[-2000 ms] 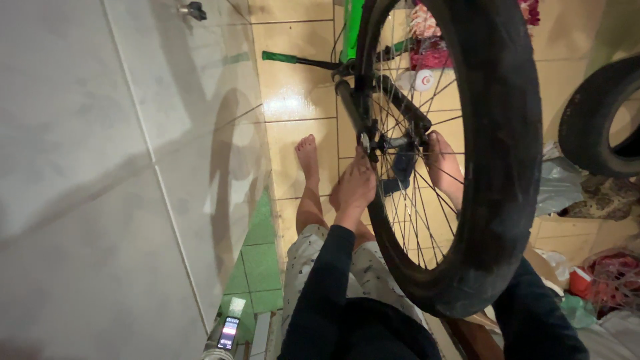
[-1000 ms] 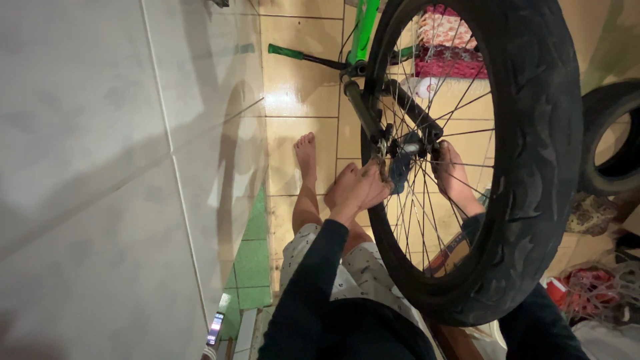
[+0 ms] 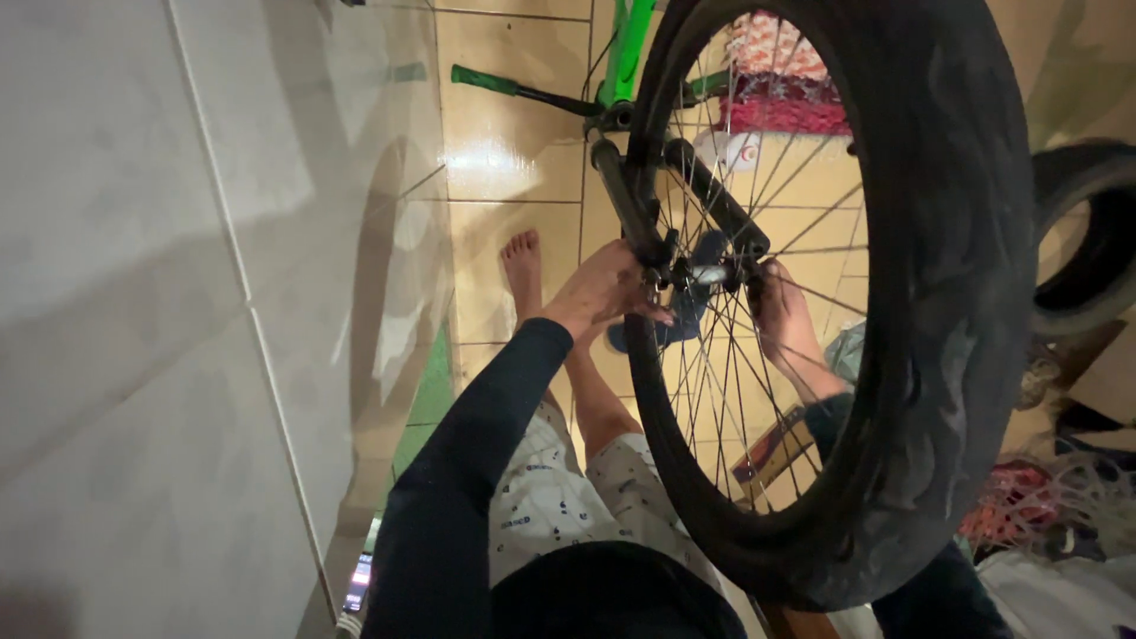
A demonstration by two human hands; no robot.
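Observation:
A bicycle wheel with a wide black tyre (image 3: 941,293) stands between the two legs of a black fork (image 3: 714,195), its silver hub (image 3: 707,274) at the fork ends. My left hand (image 3: 608,284) is at the near-left fork end, fingers bent around the axle end; what lies under the fingers is hidden. My right hand (image 3: 785,319), seen through the spokes, has its fingertips at the other axle end. A green bicycle frame (image 3: 628,53) and a handlebar with a green grip (image 3: 484,80) are beyond the fork.
A grey tiled wall (image 3: 177,311) rises on the left. Another tyre (image 3: 1065,302) lies at the right. Behind the spokes are a red and white woven mat (image 3: 781,111) and a dark blue slipper (image 3: 683,328) on the tiled floor. Tangled string-like material (image 3: 1056,501) is at the lower right.
My left hand has shifted its grasp slightly at the axle end, its fingers now more spread. My right hand stays at the other axle end. The view has shifted slightly.

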